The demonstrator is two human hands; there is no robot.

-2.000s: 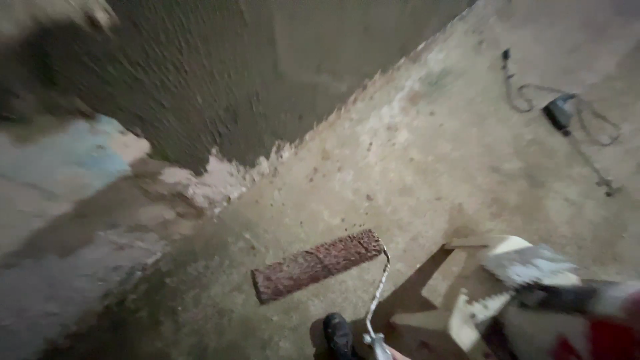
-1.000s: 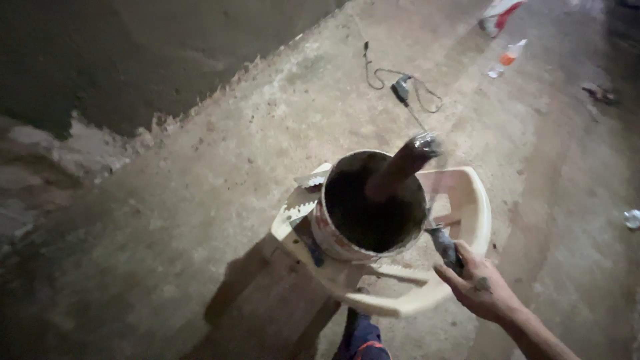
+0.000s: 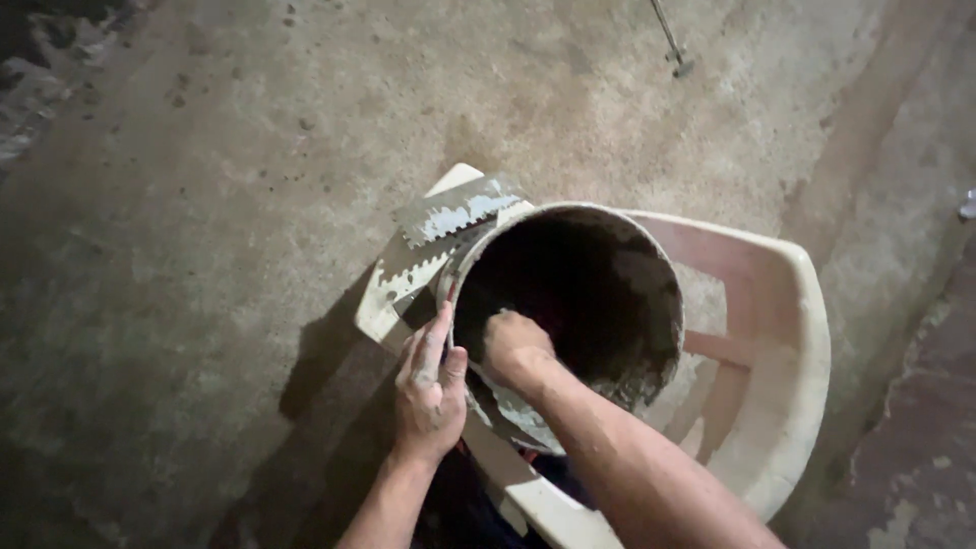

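Note:
A round bucket [image 3: 675, 305] with a dark inside and smeared walls stands on a pale plastic chair [image 3: 801, 366]. My left hand [image 3: 432, 385] lies against the outer left side of the bucket near its rim, fingers extended. Inside the bucket, near its left wall, is my right hand [image 3: 520, 343], its fingers curled; what it grips is hidden in the dark. Two notched trowels lie on the chair's left part: the upper blade [image 3: 457, 213] is coated with pale residue, and the lower toothed blade [image 3: 415, 278] shows partly beside the bucket.
A stained concrete floor [image 3: 229, 191] surrounds the chair. A thin metal rod with a small end piece [image 3: 675, 57] lies on the floor beyond the bucket. Part of my dark-clothed leg [image 3: 457, 503] is under the chair's near edge.
My right hand has gone from beside the bucket, where it held a roller's handle, to inside it. My left hand has come into view at the bucket's side. The view is closer over the bucket.

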